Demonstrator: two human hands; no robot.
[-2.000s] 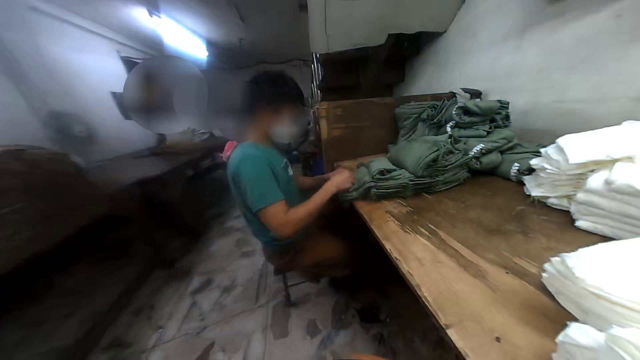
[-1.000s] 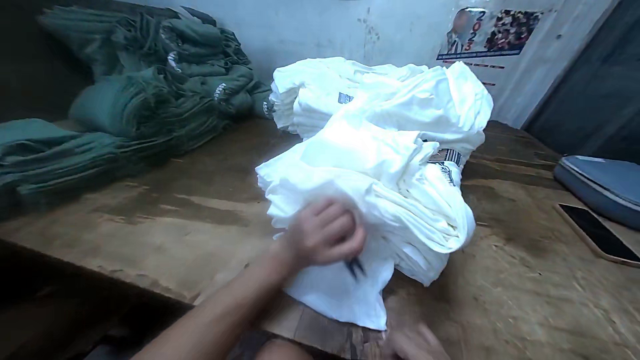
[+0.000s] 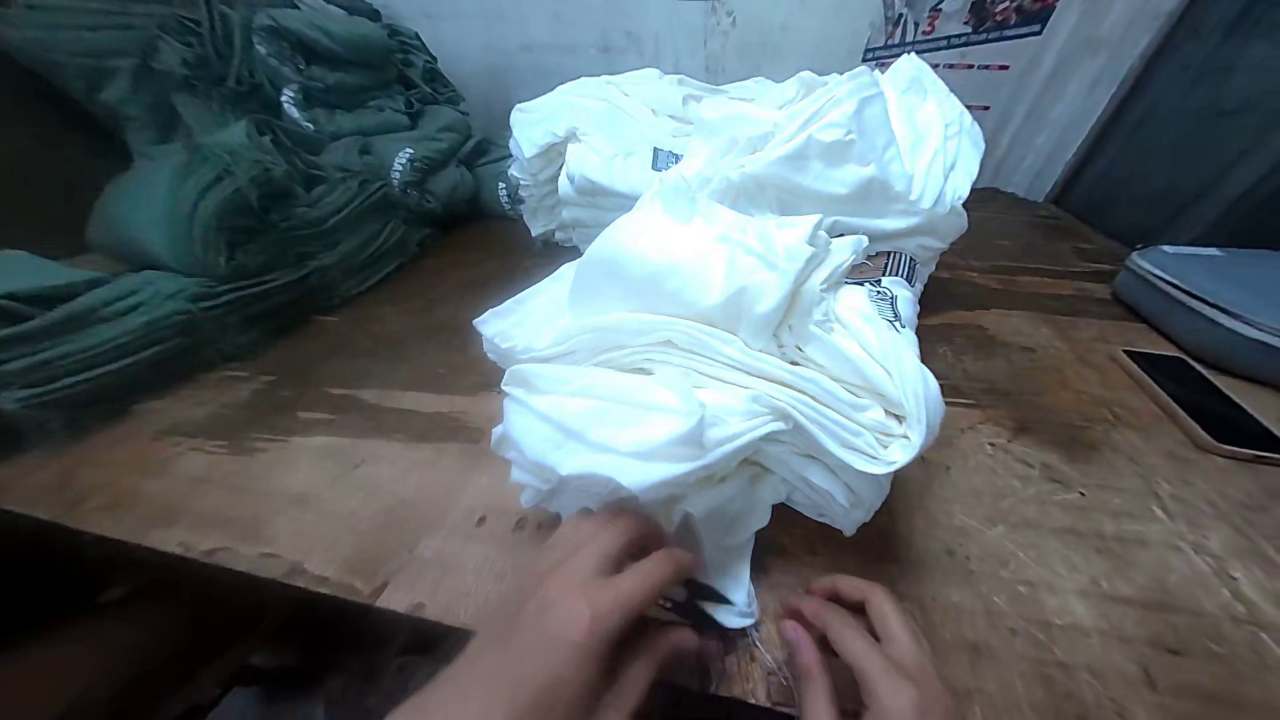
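Note:
My left hand holds small dark thread snips, whose blades lie at the lower corner of a white garment. That corner hangs from a folded pile of white fabric garments. Fine loose threads trail from the corner near the table edge. Close to them, on the right, is my right hand, its fingers bent and apart; whether a thread lies between them is too small to tell. Behind stands another stack of white garments, some with dark prints.
Green garments are heaped at the left of the wooden table. On the right lie a phone and a grey zipped case. A poster hangs on the wall behind. The table's front edge runs along the lower left.
The view has swung from a seated person in green to the white pile. Since one second ago, my left hand has moved with the snips from the pile down to the hanging corner.

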